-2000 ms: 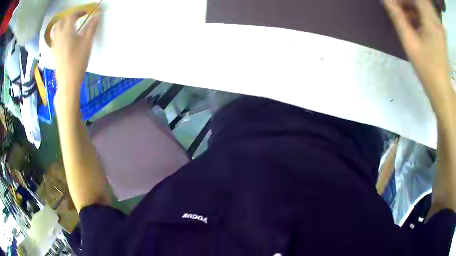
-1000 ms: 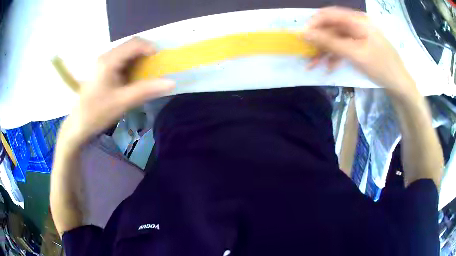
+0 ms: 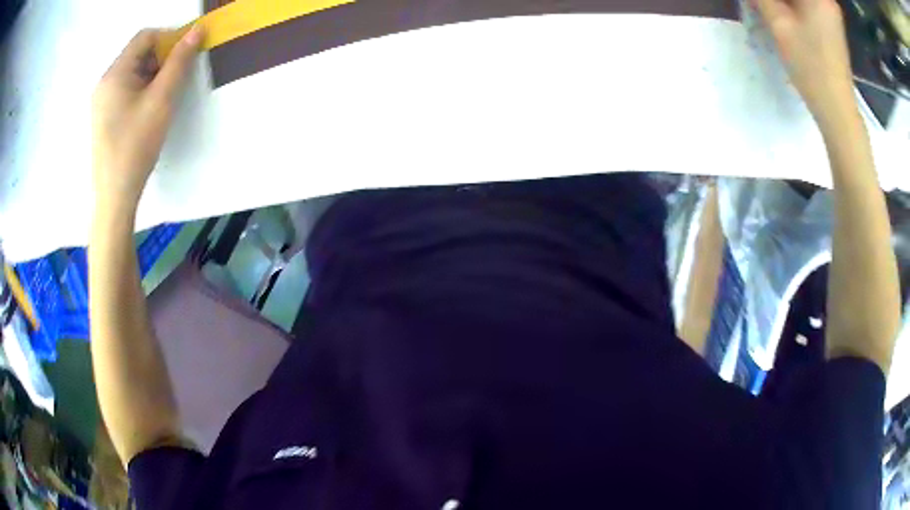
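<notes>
A dark brown fabric piece (image 3: 469, 22) lies on the white table cover (image 3: 479, 110), its far part cut off by the top edge. A yellow card strip (image 3: 264, 18) lies over its left part and runs up out of the picture. My left hand (image 3: 150, 90) pinches the strip's left end between thumb and fingers. My right hand (image 3: 808, 45) is at the fabric's right end, its fingertips cut off by the top edge; whether it holds anything is hidden.
The table's near edge runs just in front of my body. Below it on the left are a mauve-covered seat (image 3: 215, 349) and a blue crate (image 3: 65, 299). Clear plastic bags (image 3: 763, 239) hang or lie below on the right. Dark items stand beyond the right end.
The yellow strip has moved from the white cover near me up onto the fabric. Both hands have moved away from me and farther apart.
</notes>
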